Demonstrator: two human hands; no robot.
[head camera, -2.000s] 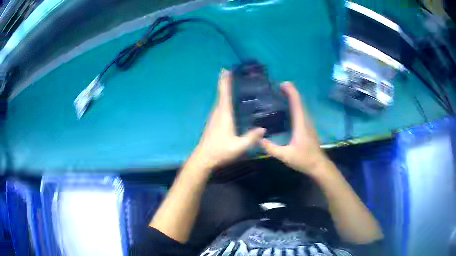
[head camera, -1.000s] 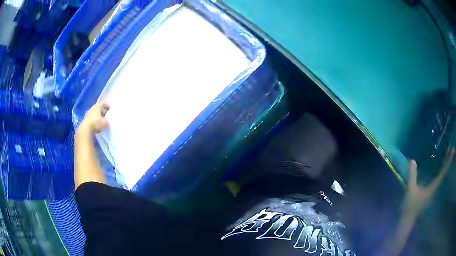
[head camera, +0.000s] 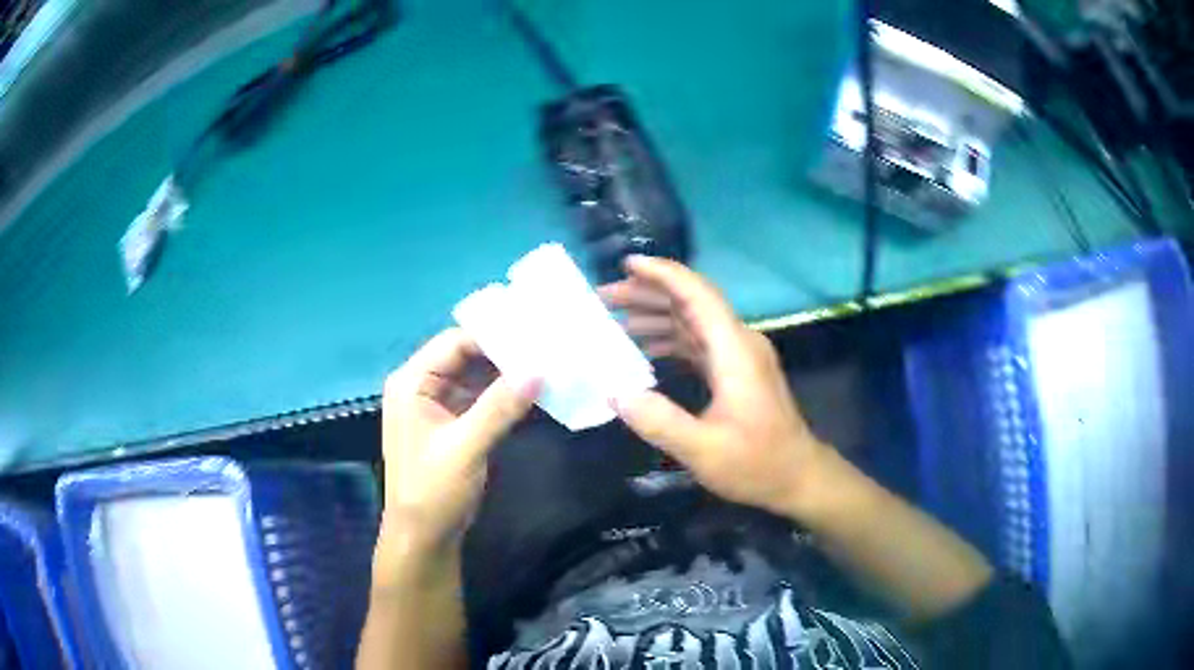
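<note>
A white cover plate (head camera: 557, 338) is held up in front of me at the mat's near edge. My left hand (head camera: 452, 425) grips its lower left side between thumb and fingers. My right hand (head camera: 714, 393) has its thumb at the plate's lower right corner, fingers spread behind it. The black housing (head camera: 613, 177) lies on the green mat just beyond the plate, its open side up; its near end is partly hidden by my right fingers. Its black cord (head camera: 282, 81) lies coiled at the upper left, with a pale wrapped connector end (head camera: 153, 236).
A white and black screw feeder (head camera: 913, 147) stands at the right of the mat, with a black cable (head camera: 867, 157) hanging before it. Blue crates with white contents stand below the bench edge at left (head camera: 155, 474) and right (head camera: 1163, 268). Dark cables are at the far right.
The view has swung back from the left crate to the bench. My left hand has moved from that crate to hold a white plate; my right hand has come to the plate from beside the housing.
</note>
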